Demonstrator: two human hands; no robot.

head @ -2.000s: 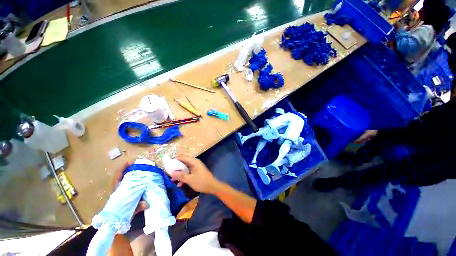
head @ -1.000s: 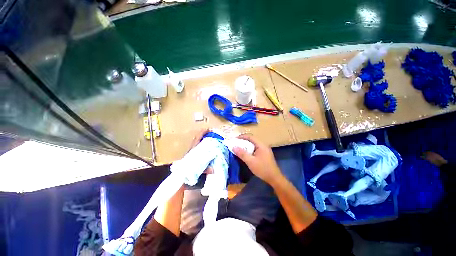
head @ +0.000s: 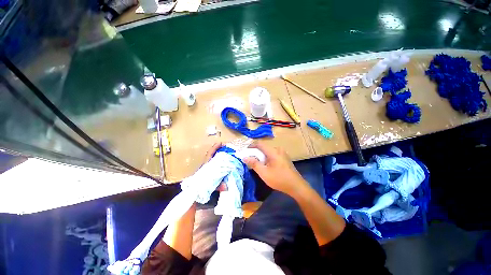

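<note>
A pale figure lower body (head: 210,174) in knee-length shorts lies over my lap, its legs pointing down and left, one sandalled foot at the lower left. A blue sash piece (head: 248,185) runs round its waist, with a tail hanging beside the shorts. My left hand (head: 213,151) holds the figure from behind at the waist and is mostly hidden by it. My right hand (head: 273,165) grips a small white bottle or cap (head: 256,155) at the waist's edge. Its tip is too blurred to tell whether it touches the sash.
On the bench (head: 188,156) lie a loose blue sash (head: 258,131), white pot (head: 260,102), red-and-black stick (head: 274,123), yellow tool (head: 289,111), turquoise tool (head: 320,129) and hammer (head: 348,121). Blue sash parts (head: 457,83) lie right. A crate (head: 425,215) of legs stands below. Squeeze bottles (head: 161,95) stand left.
The view has swung right-to-left, so the bench items sit further right than two seconds ago. My hands stay at the figure's waist, and my right hand still holds the white item.
</note>
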